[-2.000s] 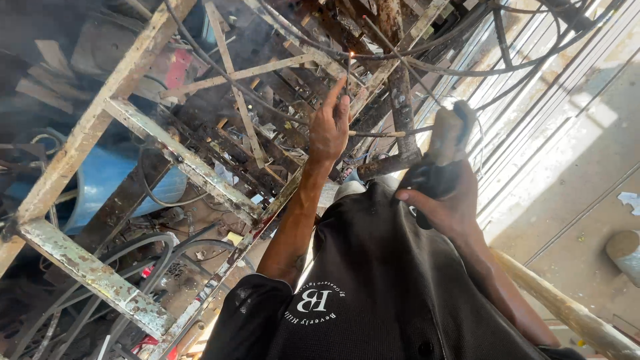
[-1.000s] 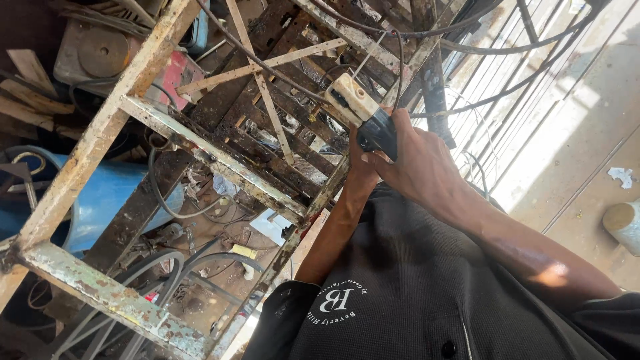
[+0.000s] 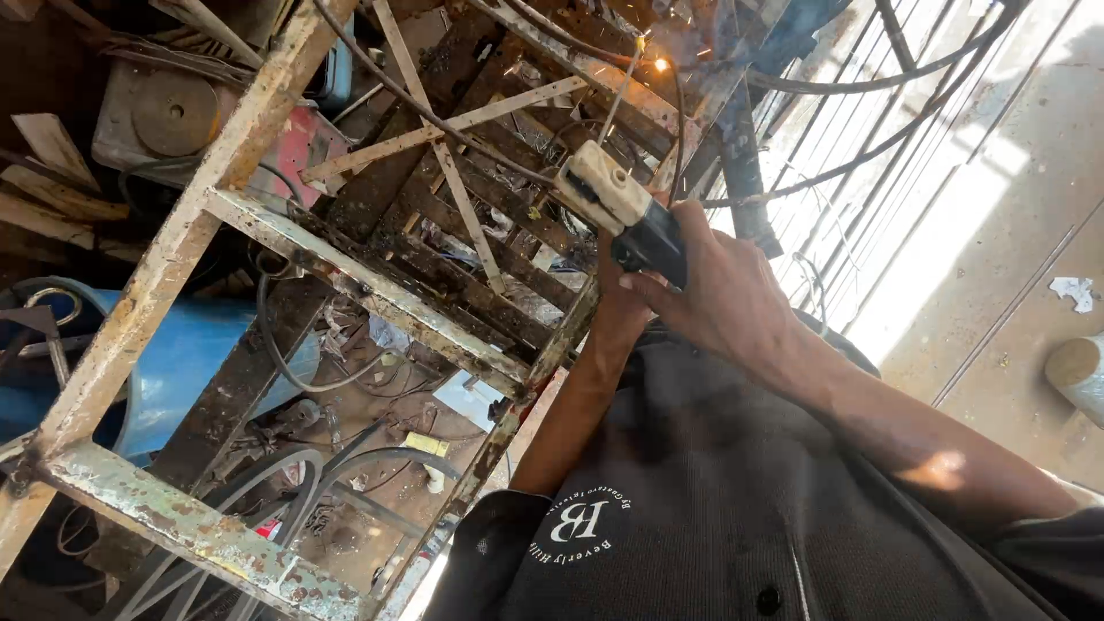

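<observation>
My right hand (image 3: 720,289) grips the black handle of a welding electrode holder (image 3: 608,185) with pale jaws. A thin welding electrode (image 3: 623,90) sticks out of the jaws toward the top. Near its tip, sparks and a bright orange spot glow on a curved metal rod by a rusty metal frame (image 3: 638,99), with smoke around. My left hand (image 3: 623,289) is mostly hidden behind the holder and my right hand; its fingers cannot be made out. The frame's worn, paint-flecked bars run across the left of the view.
A blue plastic barrel (image 3: 190,371) lies at the left behind the frame. Looped grey hoses or cables (image 3: 302,474) are at the lower left. Curved metal rods (image 3: 862,159) cross the upper right above long metal bars. A cylindrical object (image 3: 1078,375) stands at the right edge.
Two seconds ago my left hand was raised, pointing up, apart from my right; it then drew down behind the holder. The holder moved left from its earlier place. Sparks and smoke show now, unlike one second ago.
</observation>
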